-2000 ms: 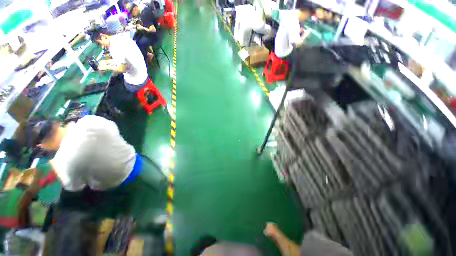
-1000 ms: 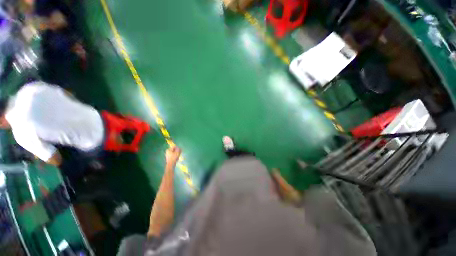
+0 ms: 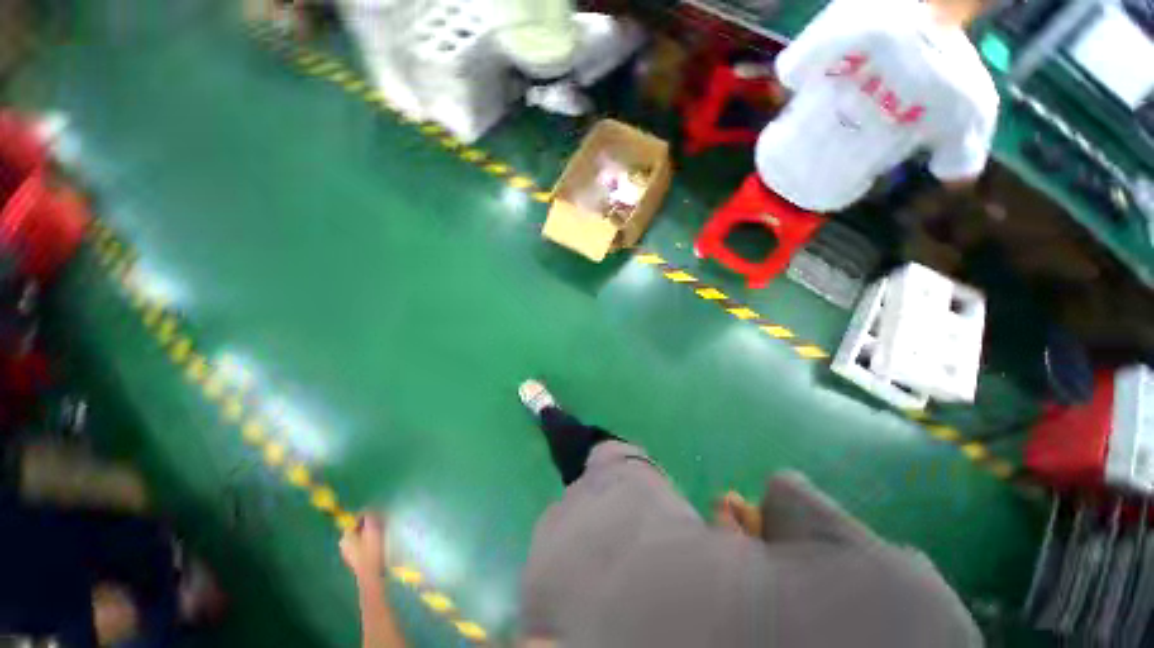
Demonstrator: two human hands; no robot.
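The wearer is upright over the green floor (image 3: 418,304), with one dark-trousered leg and a light shoe (image 3: 535,395) forward. My left hand (image 3: 363,542) is at the lower left, over the striped tape, small and blurred, with no object visible in it; its fingers look curled. My right hand (image 3: 738,514) shows only in part beside the grey-brown clothing at the bottom centre, partly hidden by the sleeve. Whether it holds anything cannot be seen.
An open carton (image 3: 610,190) stands by the yellow-black tape (image 3: 728,300). A person in a white shirt (image 3: 873,101) sits on a red stool (image 3: 759,230) at the right bench. White foam trays (image 3: 914,336), a red crate (image 3: 1069,443) and stacked grey trays (image 3: 1104,576) are at right.
The view has swung toward the right side of the aisle and moved along. The carton and the seated person there have come into view. My left hand is lower in the picture.
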